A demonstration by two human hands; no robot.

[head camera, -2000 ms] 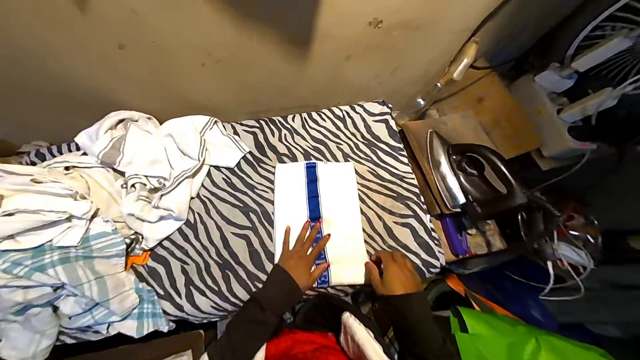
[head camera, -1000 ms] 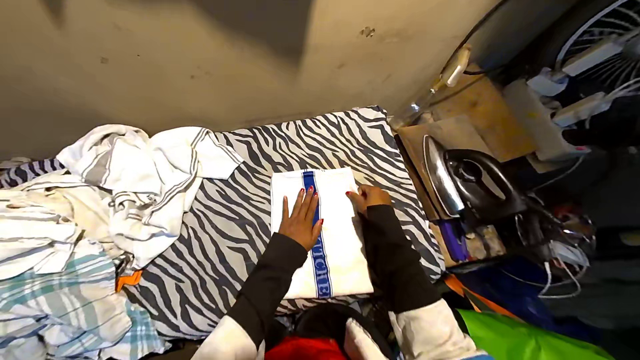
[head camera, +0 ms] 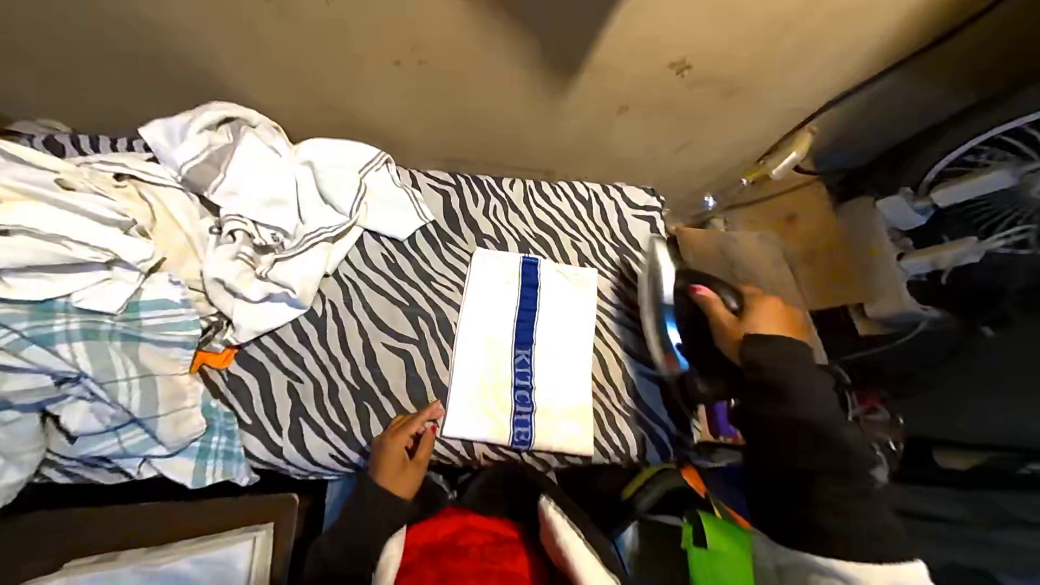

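A folded white kitchen towel (head camera: 561, 357) with a blue woven stripe lies flat on a zebra-print cloth (head camera: 382, 309). My right hand (head camera: 743, 317) grips the handle of a clothes iron (head camera: 662, 309), which is held to the right of the towel, its shiny soleplate facing left and tilted up. At the towel's lower left corner is my left hand (head camera: 406, 447), fingers loosely bent and holding nothing.
Crumpled white towels (head camera: 284, 203) and a teal checked cloth (head camera: 106, 357) are heaped on the left. A wall runs behind. Cardboard (head camera: 780, 219), cables and a spoked wheel (head camera: 991, 195) stand at right. A framed item (head camera: 179, 544) is at lower left.
My right hand has left the towel and taken hold of the iron, which has moved left from its place on the right. My left hand has drawn back from the towel to its lower left corner.
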